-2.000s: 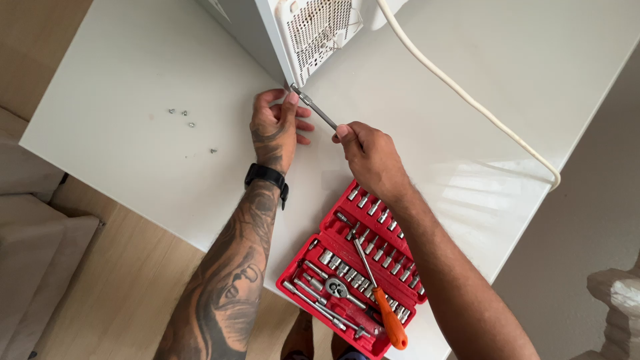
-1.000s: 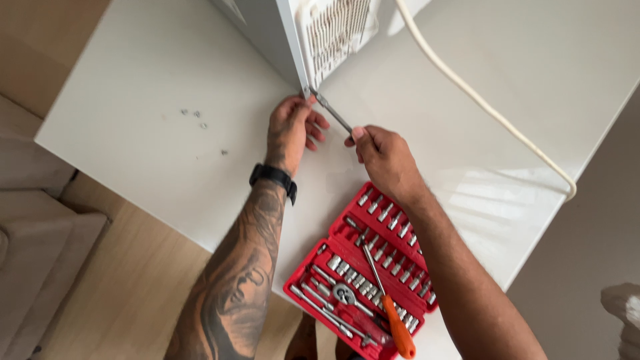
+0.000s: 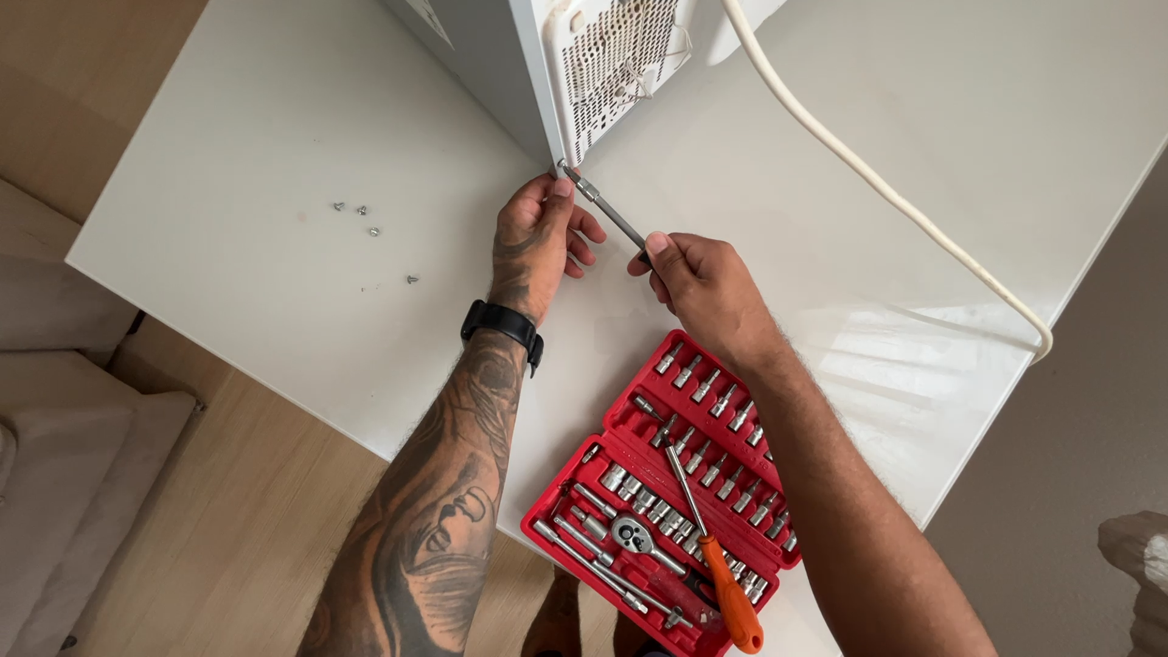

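My right hand is closed around the handle of a screwdriver with a metal shaft. Its tip meets a screw at the lower back corner of a grey metal appliance housing, beside a white perforated back panel. My left hand, with a black band at the wrist, has thumb and forefinger pinched at the shaft's tip end, just under that corner; its other fingers are loosely bent. Whether it grips the shaft or only steadies it, I cannot tell.
Several small screws lie on the white glossy table, left of my hands. An open red socket set case lies near the table's front edge, an orange-handled screwdriver across it. A white power cord curves over the right side.
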